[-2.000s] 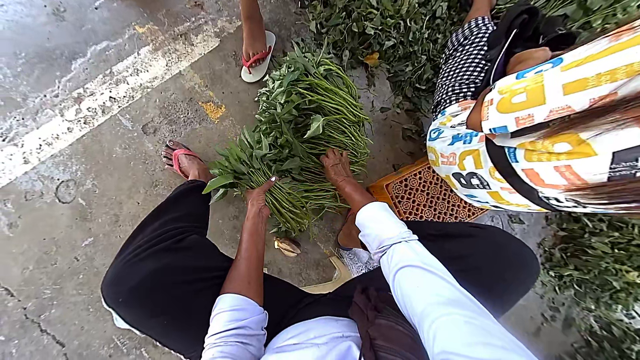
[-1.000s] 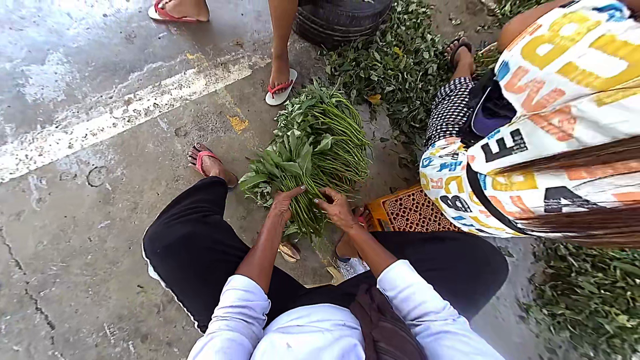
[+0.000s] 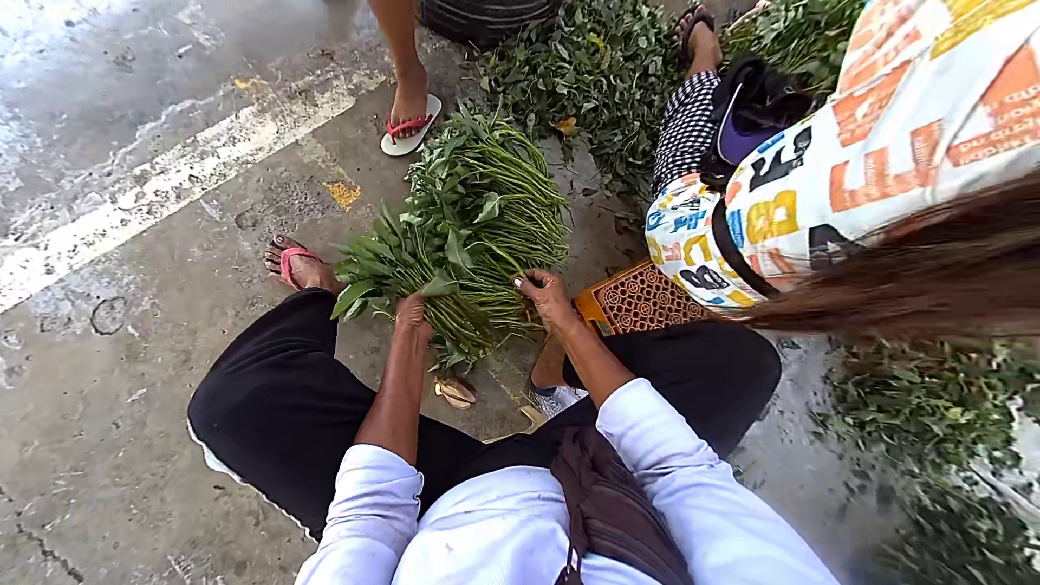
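Observation:
A heap of long-stemmed leafy greens (image 3: 496, 203) lies on the concrete floor in front of me, its stems side by side. My left hand (image 3: 413, 313) is closed around a bunch of leafy greens (image 3: 390, 264) at the heap's near left side; the bunch's leaves point up and left. At the heap's near right edge, my right hand (image 3: 546, 296) has thumb and forefinger pinched on a thin green stem. Its other fingers are partly curled, and some stems lie beneath it.
At my right sits a person in a printed shirt (image 3: 780, 211), close to an orange plastic crate (image 3: 642, 301). More cut greens (image 3: 593, 89) spread beyond, near a black tire (image 3: 487, 16). Another person's sandalled foot (image 3: 410, 114) stands behind the heap. A brown scrap (image 3: 455, 392) lies between my legs.
My hands were close together at the bunch one second ago; now they are apart, the right one over the heap's right edge. The neighbouring person's printed shirt has shifted in view.

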